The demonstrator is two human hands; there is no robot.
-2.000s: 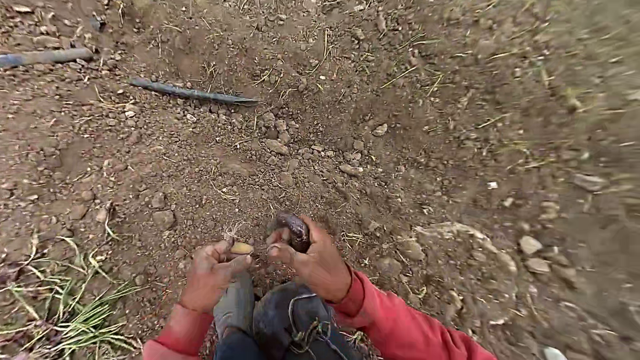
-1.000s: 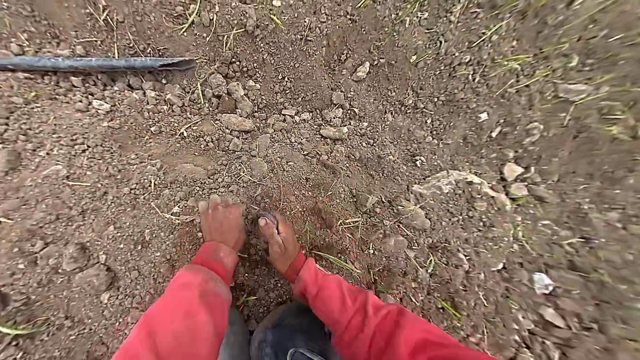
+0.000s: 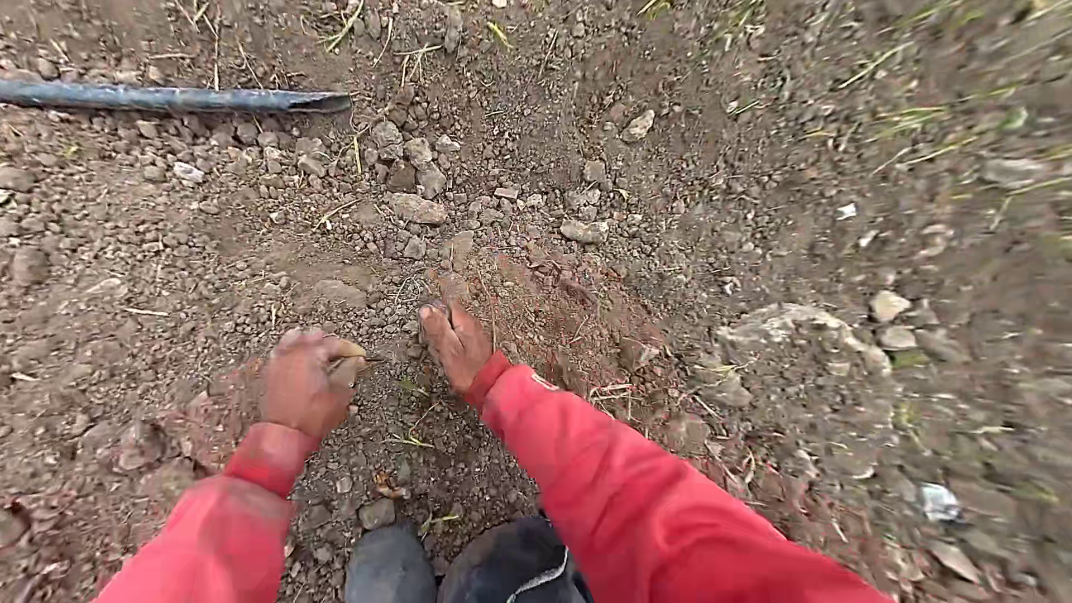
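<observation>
My left hand (image 3: 308, 381), in a red sleeve, is just above the soil at centre left. Its fingers are closed on a small wooden-looking handle (image 3: 347, 350) with a thin dark tip pointing right. My right hand (image 3: 454, 339) is low over stony soil to the right of it. A dark rounded object (image 3: 429, 311), partly hidden by its fingers, is held there; its kind is unclear. Thin pale roots or fibres (image 3: 412, 289) lie on the soil just beyond this hand. Loose reddish soil (image 3: 578, 310) spreads to its right.
A dark hose or pipe (image 3: 176, 99) lies across the ground at upper left. Stones (image 3: 417, 208) are scattered ahead of my hands. A larger pale rock (image 3: 787, 322) is partly buried at right. Two dark shoe or boot tips (image 3: 389, 565) show at the bottom edge.
Two seconds ago both hands were close together above the boots; they then went down to the soil. Since one second ago the left has moved away from the right. The view has shifted.
</observation>
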